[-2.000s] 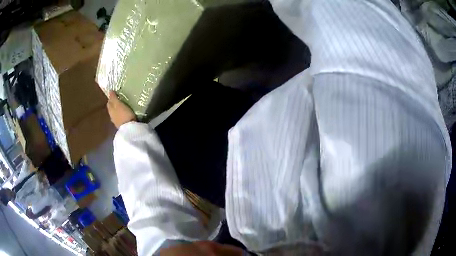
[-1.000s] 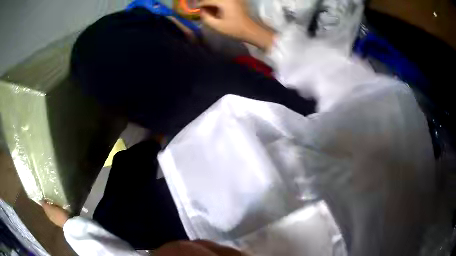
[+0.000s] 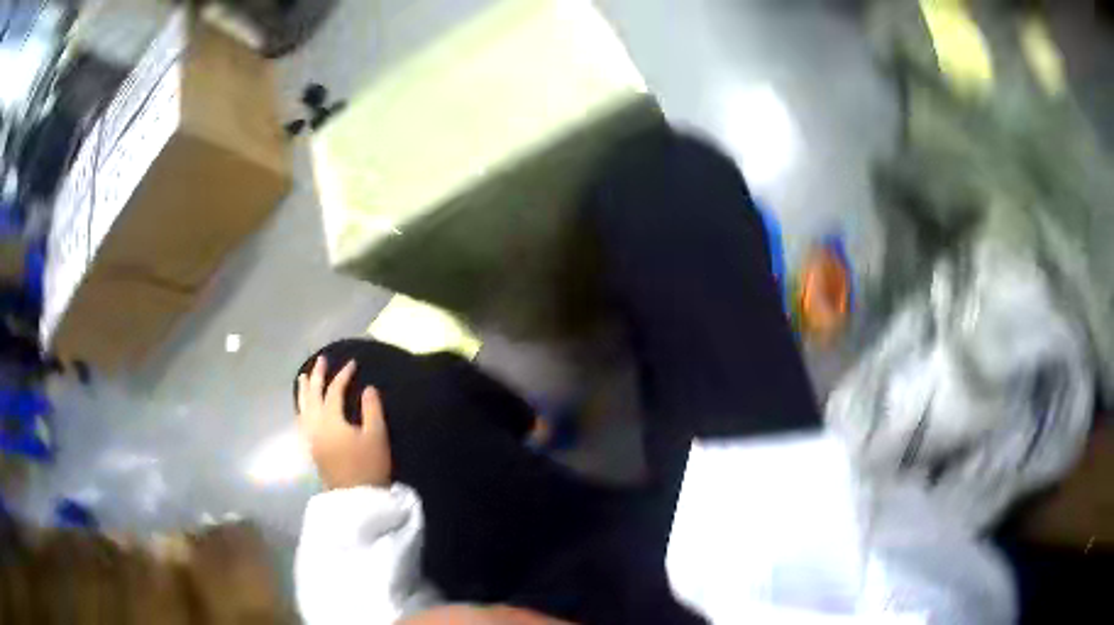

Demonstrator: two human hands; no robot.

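Observation:
The pale green wrapped carton (image 3: 476, 147) stands on the floor in front of me, beyond my dark-clothed legs. My left hand (image 3: 346, 427) rests on my knee with its fingers apart, holding nothing and away from the carton. My right hand is not in view. An orange and blue thing, likely the tape dispenser (image 3: 826, 293), lies blurred on the floor right of my leg. A plain white rectangular piece (image 3: 764, 525) shows over my lap; whether it is a sheet or part of my garment is unclear.
A brown carton (image 3: 214, 183) stands at the left. Small black pieces (image 3: 316, 108) lie beside it. A yellow piece (image 3: 425, 327) lies by my knee. Crumpled whitish plastic (image 3: 977, 379) and grey-green fabric (image 3: 1038, 159) are heaped at the right. Brown cardboard (image 3: 147, 574) shows at the lower left.
My left hand has let go of the carton's corner and moved onto my knee. My right hand, near the orange and blue thing a second ago, has left the view. The view has turned.

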